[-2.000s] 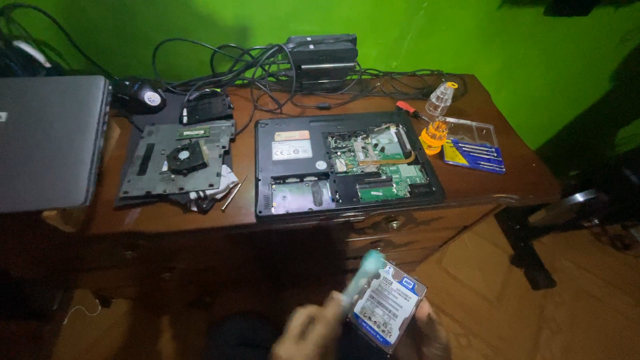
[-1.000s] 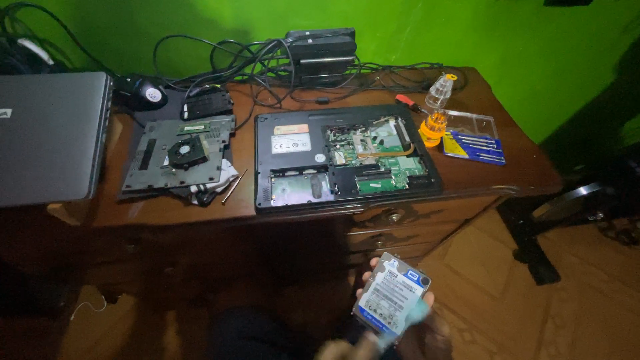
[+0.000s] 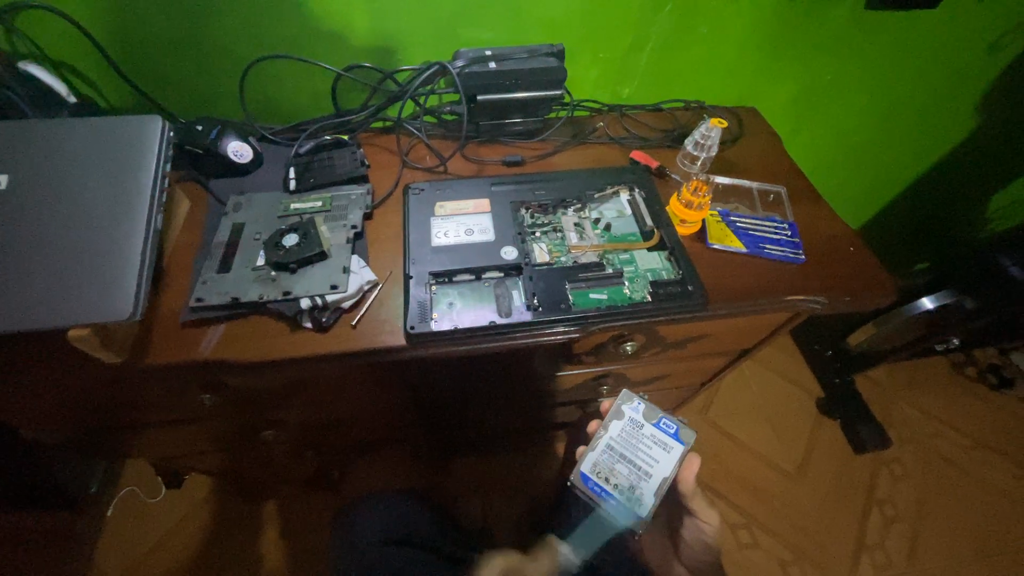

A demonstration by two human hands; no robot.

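My right hand (image 3: pixel 694 512) holds a 2.5-inch WD hard disk drive (image 3: pixel 628 460) by its edges, label up, with the thumb at the right edge and fingertips at the left. At the bottom edge, my blurred left hand (image 3: pixel 524 560) holds a teal tool (image 3: pixel 604 532), possibly a brush, whose end overlaps the drive's lower edge. Beyond the drive, an upside-down laptop (image 3: pixel 480 264) lies on the desk, its bottom opened. Its green circuit board (image 3: pixel 632 276) and copper heat pipe (image 3: pixel 616 247) show, and a metal-lined bay (image 3: pixel 472 304) is at the front left.
Left on the wooden desk (image 3: pixel 840 280) are a closed laptop (image 3: pixel 72 224), a removed cover (image 3: pixel 232 272) bearing a fan (image 3: pixel 296 244), and a small screwdriver (image 3: pixel 371 300). Right are an orange bit holder (image 3: pixel 690 210), a red-handled screwdriver (image 3: pixel 646 160) and a tool set (image 3: pixel 756 234). Cables (image 3: pixel 400 104) lie behind.
The teal tool has moved from the drive's upper left, through its lower right, to its lower edge. The drive stays in my right hand. The laptop and desk items have not moved.
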